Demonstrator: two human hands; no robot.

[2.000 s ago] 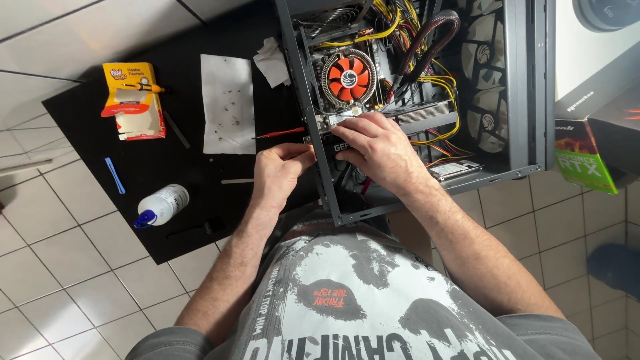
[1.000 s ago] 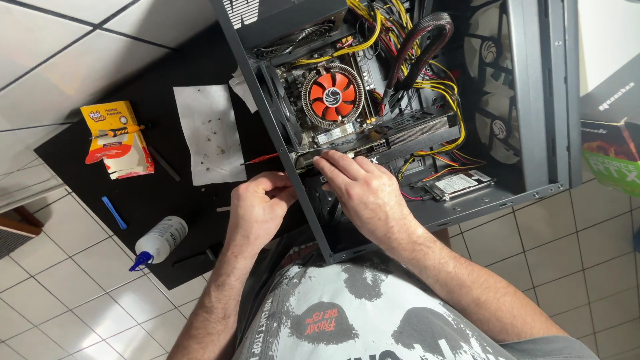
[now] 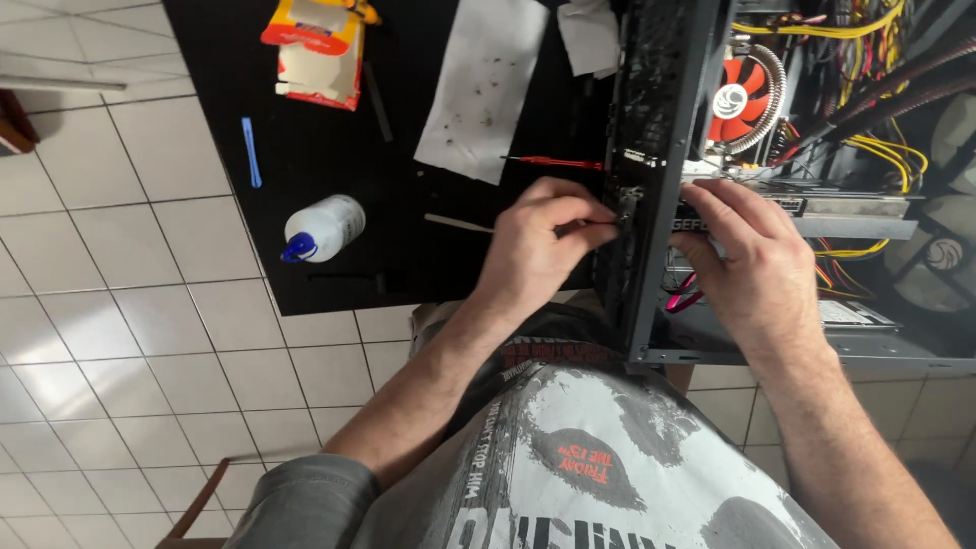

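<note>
An open black computer case [image 3: 648,305] stands at the right, its rear edge toward the table's middle. Inside it are a red CPU cooler fan [image 3: 740,99] and, nearer to me, a graphics card [image 3: 854,206]. My right hand [image 3: 755,259] reaches in and grips the card's bracket end between fingers and thumb. Outside the rear panel, my left hand [image 3: 541,236] pinches with thumb and forefinger at the expansion slots; whether something small is between the fingertips is hard to tell. A red screwdriver [image 3: 557,162] lies just beyond my left hand, its end touching or close to the case.
On the black table [image 3: 343,160] lie a white paper sheet [image 3: 488,91] with small screws, a crumpled tissue [image 3: 589,38], an orange torn package [image 3: 320,61], a blue plastic strip [image 3: 251,152] and a white bottle with blue cap [image 3: 328,227]. Yellow cables [image 3: 907,164] and a drive [image 3: 854,314] are in the case.
Both hands stay at the same end of the graphics card, left outside and right inside the case. The view has shifted and turned.
</note>
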